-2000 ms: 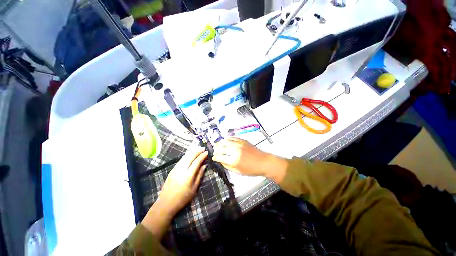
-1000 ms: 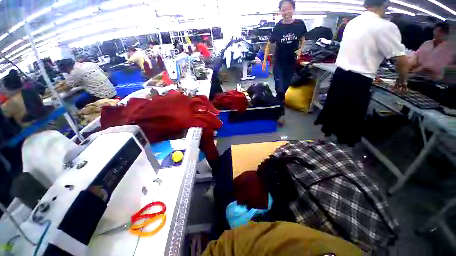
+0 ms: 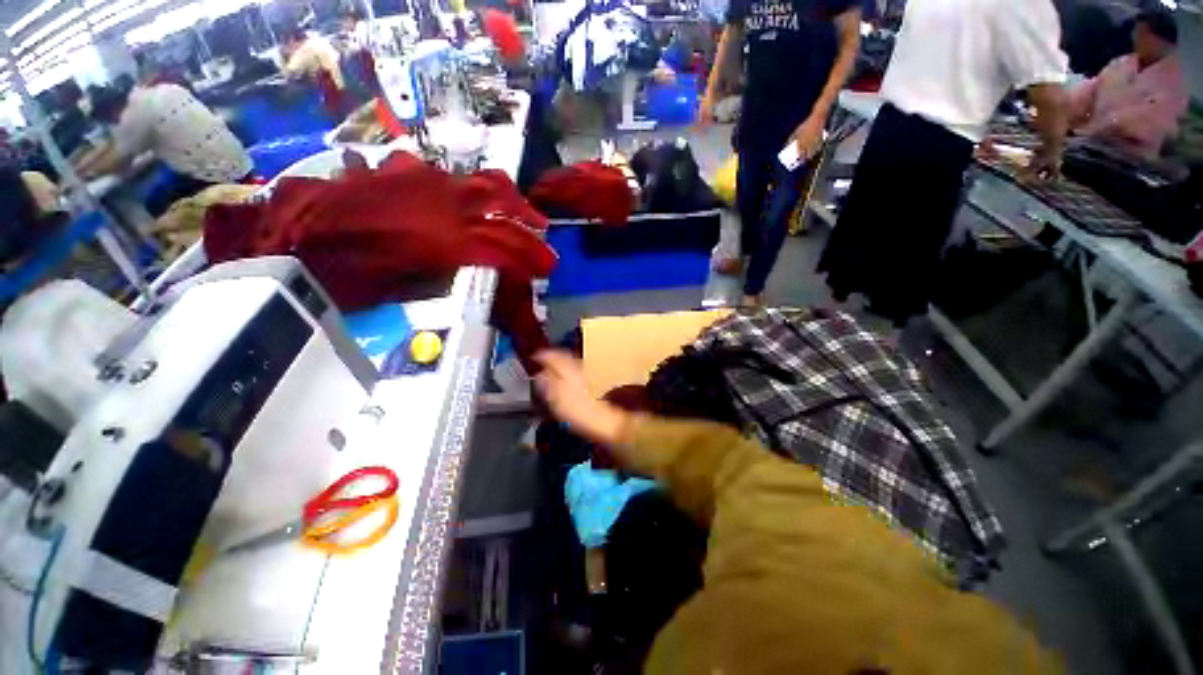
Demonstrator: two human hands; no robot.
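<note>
My right hand (image 3: 581,400) reaches forward past the table's right end, beside the hanging edge of a dark red garment (image 3: 383,227). The hand is blurred and its fingertips lie against the dark red cloth; I cannot tell whether they grip anything. My left hand is out of the picture. A bunched plaid bundle (image 3: 864,415) with black parts lies right of my sleeve, partly on a tan board (image 3: 647,346). Light blue cloth (image 3: 610,501) hangs below my forearm. Scissors (image 3: 350,508) with red and orange loops lie on the white table (image 3: 297,600).
The white sewing machine (image 3: 251,356) with its dark front panel stands at the left. A yellow round item (image 3: 425,347) lies near the table's end. A person in a dark shirt (image 3: 781,79) stands ahead, and one in a white top (image 3: 970,66) is at a table on the right.
The view has turned right, away from the needle area. My right hand left the work there and now shows stretched forward. My left hand has gone out of view. The person in the dark shirt appears nearer.
</note>
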